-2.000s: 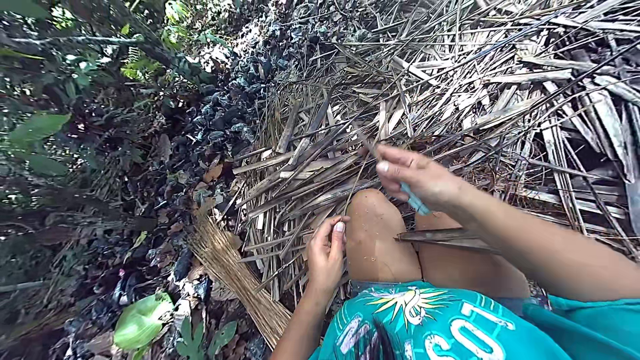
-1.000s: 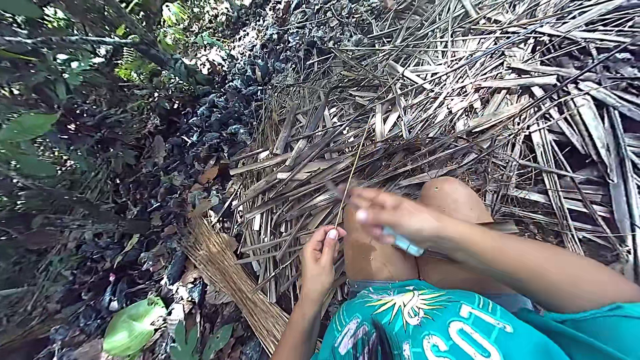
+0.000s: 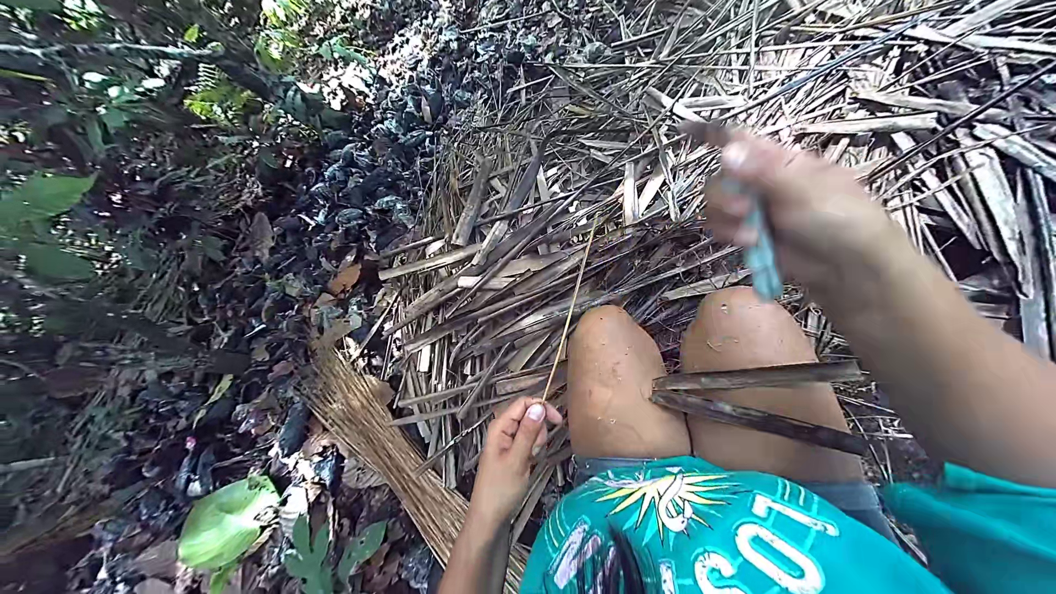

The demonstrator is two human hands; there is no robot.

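Between the thumb and fingers of my left hand (image 3: pixel 518 433) is the lower end of a thin yellowish plant rib (image 3: pixel 573 305), which points up and away. My right hand (image 3: pixel 788 198), blurred, is raised above and right of my knees, closed on a knife with a light blue handle (image 3: pixel 761 252); its dark blade (image 3: pixel 701 132) points up and left. The two hands are well apart. Across my thighs lie dark strips of dried leaf stalk (image 3: pixel 759 375). A bundle of thin brown ribs (image 3: pixel 388 450) lies on the ground, left of my left forearm.
Dry palm leaf strips (image 3: pixel 866 124) cover the ground ahead and to the right. Dark leaf litter (image 3: pixel 272 289) and green undergrowth (image 3: pixel 49 214) are at the left. A broad green leaf (image 3: pixel 227 524) lies at the lower left.
My right hand, low by the knees and near the rib one second ago, has moved up and to the right with the knife. My left hand has stayed nearly in place.
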